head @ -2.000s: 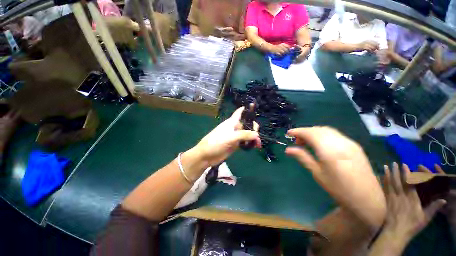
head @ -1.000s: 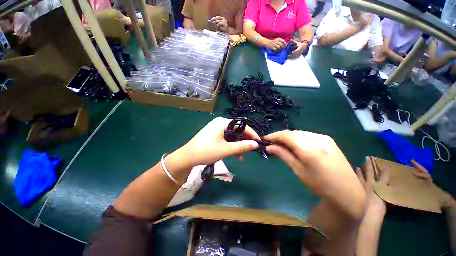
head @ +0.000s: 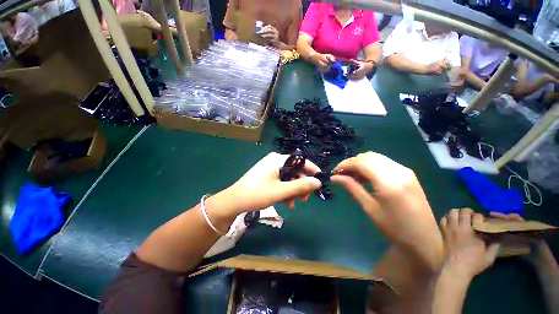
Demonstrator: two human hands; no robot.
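My left hand [head: 273, 178] holds a coiled black cable [head: 293, 167] above the green table. My right hand [head: 383, 190] is beside it, its thumb and forefinger pinched together at the cable's end near the left fingertips. An open brown cardboard box [head: 306, 267] stands at the bottom edge, with a shiny clear packet and dark parts inside; its lower part is cut off. A pile of black cables [head: 315, 127] lies beyond my hands. A whitish cloth [head: 228, 240] lies under my left forearm, with a black piece on it.
A bulk carton [head: 208, 127] of clear bags stands at upper left. Blue cloths [head: 38, 216] lie at far left and right. A neighbour's hands [head: 469, 245] hold a brown box at right. White sheets [head: 354, 95] and seated people are across the table. Pale posts rise at left and right.
My right hand, apart from the left at first, has come to the cable's end at my left fingertips. The neighbour's brown card at right has been turned and now shows edge-on.
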